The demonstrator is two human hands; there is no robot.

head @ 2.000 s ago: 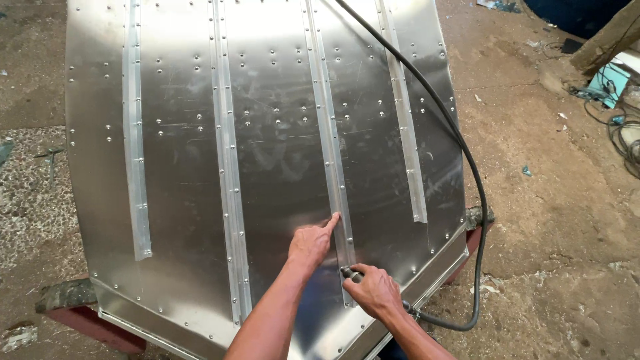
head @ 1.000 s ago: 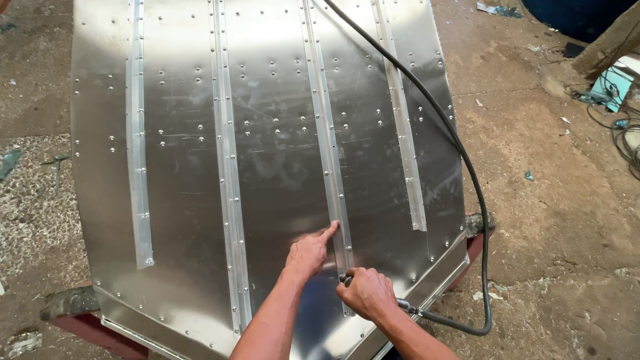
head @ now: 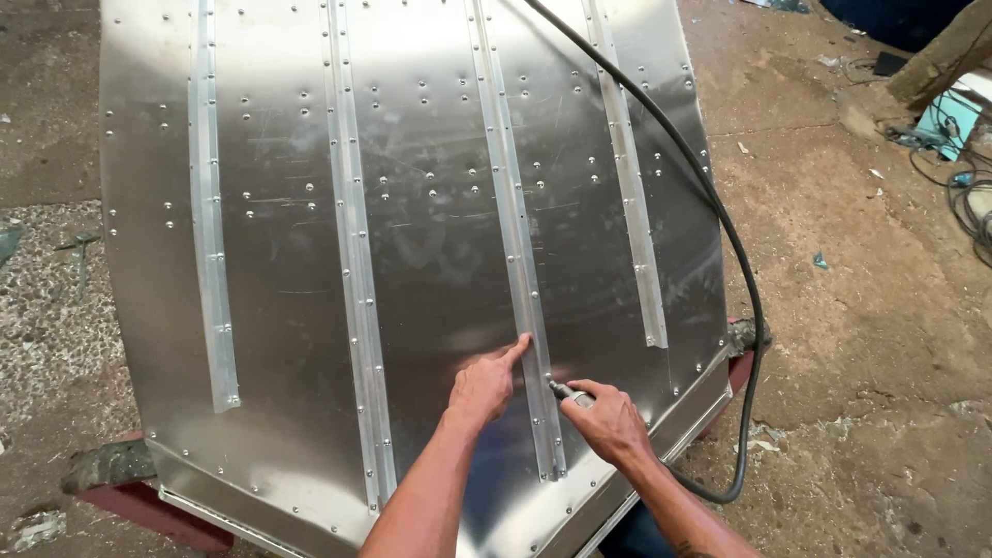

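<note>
A riveted sheet-metal panel point(head: 434, 294) carries several long metal strips fixed along it with rivets. My left hand point(head: 484, 386) touches the third strip from the left point(head: 525, 294) with its extended index fingertip and holds nothing. Closed around a handheld pneumatic tool point(head: 572, 394), my right hand point(head: 608, 422) holds the tool's tip at a rivet on the right edge of that same strip, a little below the left fingertip. The palm hides most of the tool. A black hose point(head: 717, 201) arcs over the panel's right side and loops back beneath my right forearm.
Red supports with padded ends hold the panel at lower left point(head: 108, 465) and right point(head: 750, 338). Coiled cables point(head: 969, 205) lie on the concrete floor at the right, by a light-blue object point(head: 949, 124). Debris is scattered on the floor.
The tool in my right hand has moved up along the strip, closer to my left fingertip. My left index finger stays on the same strip.
</note>
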